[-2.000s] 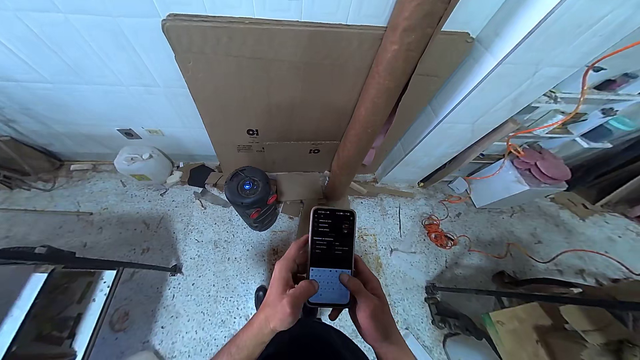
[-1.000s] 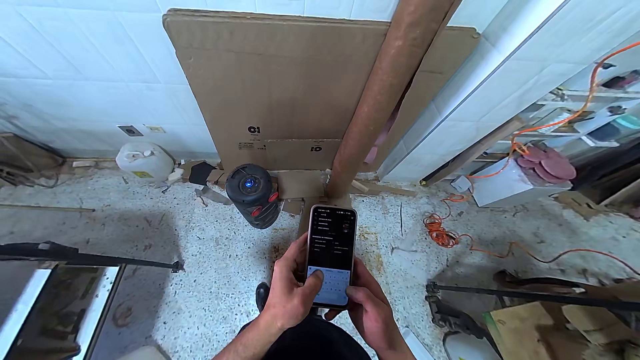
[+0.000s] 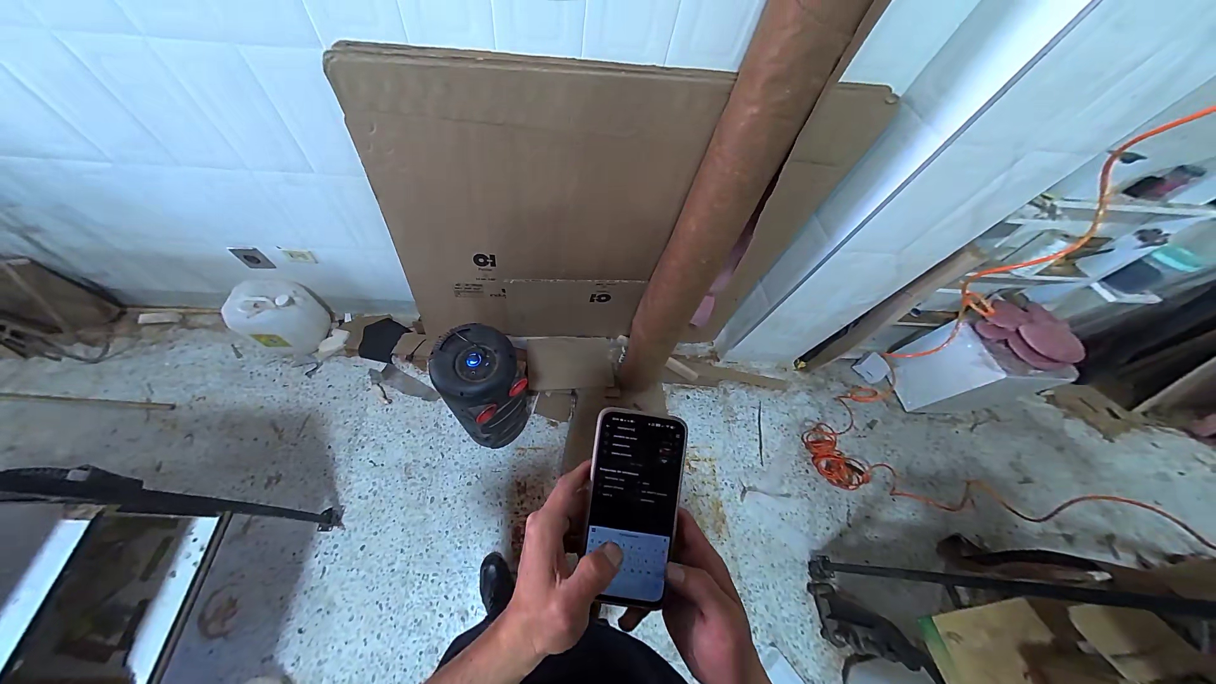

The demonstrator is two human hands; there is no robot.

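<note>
A smartphone (image 3: 638, 475) is held upright in both hands at the bottom centre, its screen dark above with a lit keyboard below. My left hand (image 3: 560, 570) wraps the phone's left edge, its thumb lying over the keyboard. Around the lower right edge is my right hand (image 3: 701, 603), with its thumb beside the keyboard. The fingers behind the phone are mostly hidden. Beyond the phone, a black cylindrical device (image 3: 480, 385) with red parts and a blue light stands on the speckled floor.
Flat cardboard (image 3: 560, 180) and a long brown tube (image 3: 727, 190) lean against the white wall. A white plastic jug (image 3: 275, 316) stands at left. An orange cord (image 3: 836, 461) is tangled on the floor, near a white box (image 3: 959, 375) bearing pink discs. Black metal bars flank both sides.
My left thumb has shifted over the keyboard. Both hands keep their hold on the phone.
</note>
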